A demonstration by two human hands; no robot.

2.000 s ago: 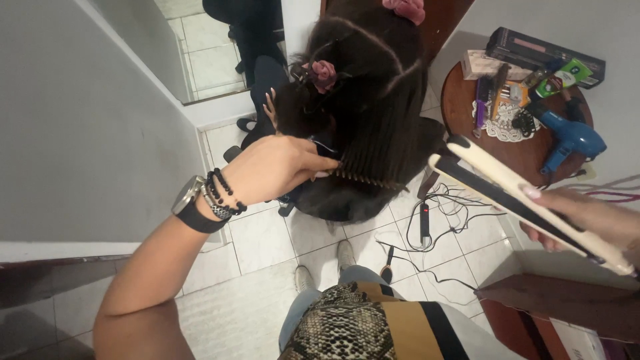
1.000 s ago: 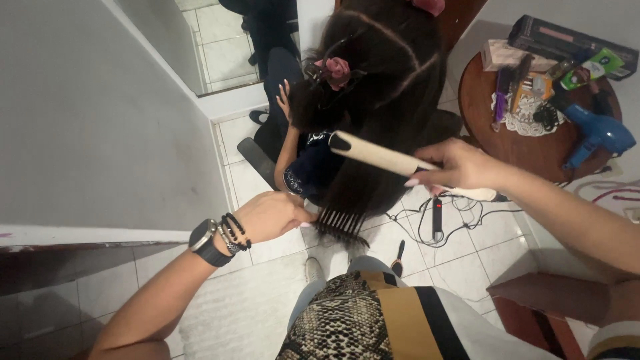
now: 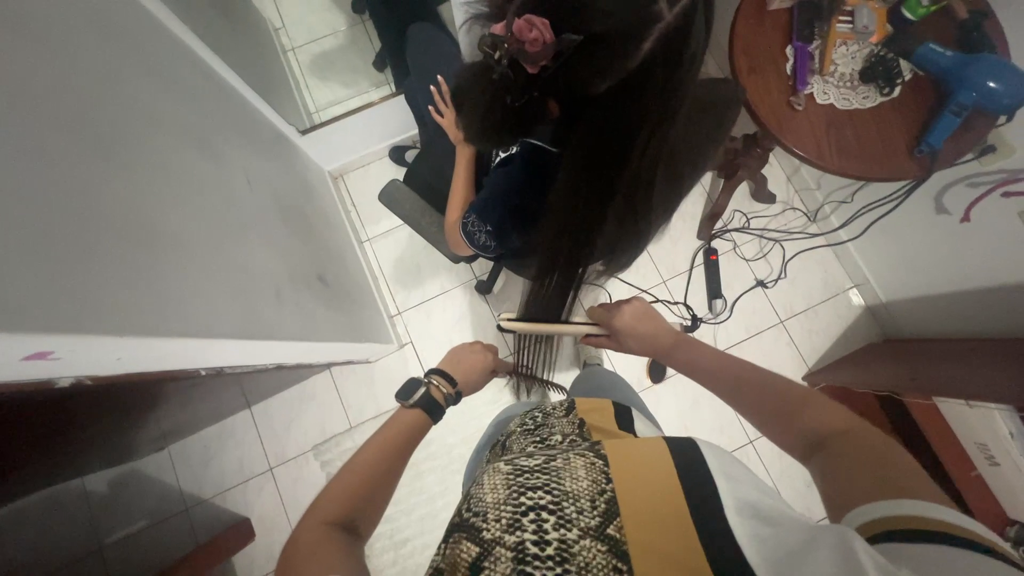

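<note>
A person with long dark hair (image 3: 616,152) sits on a chair, part of the hair held up by a pink flower clip (image 3: 528,38). My left hand (image 3: 474,366) grips a wide-toothed comb (image 3: 544,382), whose teeth run through the low ends of a stretched lock. Just above the comb, my right hand (image 3: 632,324) holds a cream hair straightener (image 3: 552,326) across the same lock. Its plates appear closed over the hair. The comb's handle is mostly hidden in my left fingers.
A round wooden table (image 3: 832,148) at the upper right bears a blue hair dryer (image 3: 972,84), a lace doily (image 3: 852,80) and hair tools. Cables and a power strip (image 3: 712,278) lie on the tiled floor below. A chair armrest (image 3: 424,220) and a grey wall (image 3: 176,176) are at left.
The straightener was apart from the lock two seconds ago and now lies across its lower part. Both hands are now low, near the hair ends. The view has shifted.
</note>
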